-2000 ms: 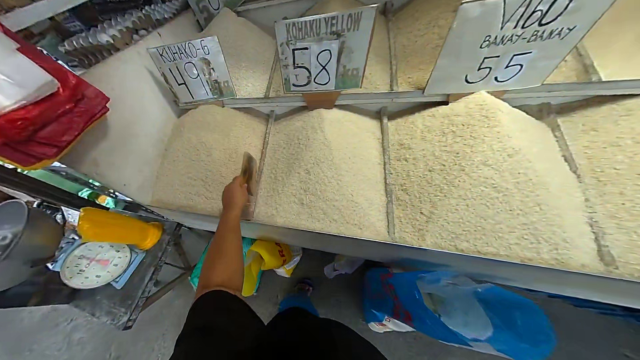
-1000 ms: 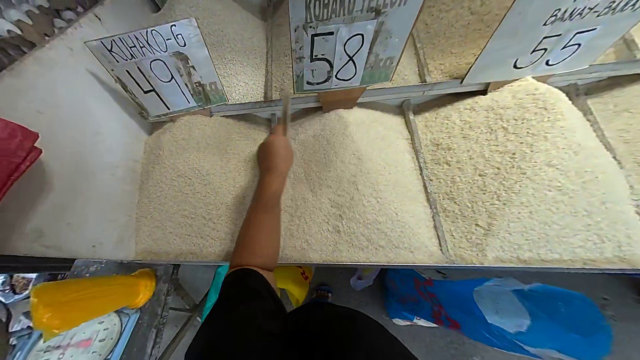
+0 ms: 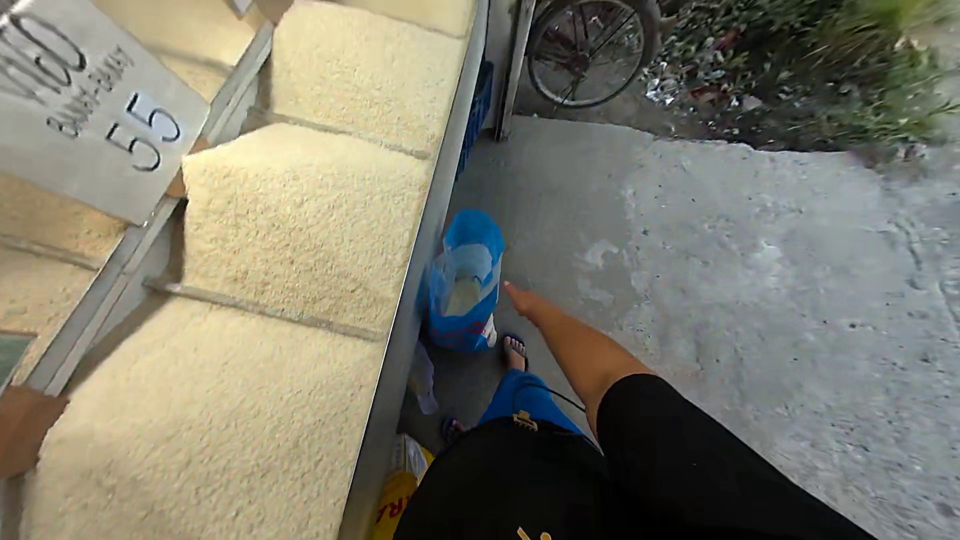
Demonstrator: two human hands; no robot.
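My right hand (image 3: 523, 301) reaches in from the right on a bare forearm below a black sleeve. It is just right of a blue plastic bag (image 3: 459, 330) that stands on the floor, with clear plastic and pale contents inside. Whether the hand touches the bag or holds anything cannot be told. My left hand is out of view. On the left, heaps of rice (image 3: 300, 217) fill the compartments of a display bin, split by thin dividers (image 3: 270, 309). A handwritten price sign (image 3: 97, 112) stands above one heap.
The bin's metal front edge (image 3: 401, 315) runs beside my legs. A yellow bag (image 3: 396, 491) lies low by the bin, near my feet in flip-flops. A blue crate (image 3: 474, 120) stands farther along. Concrete floor (image 3: 720, 300) stretches right, with a bicycle wheel (image 3: 589, 52) and plants beyond.
The view has swung far to the right. One second ago, a hand holding a flat tool was over the rice at a divider; that hand's tool is no longer seen.
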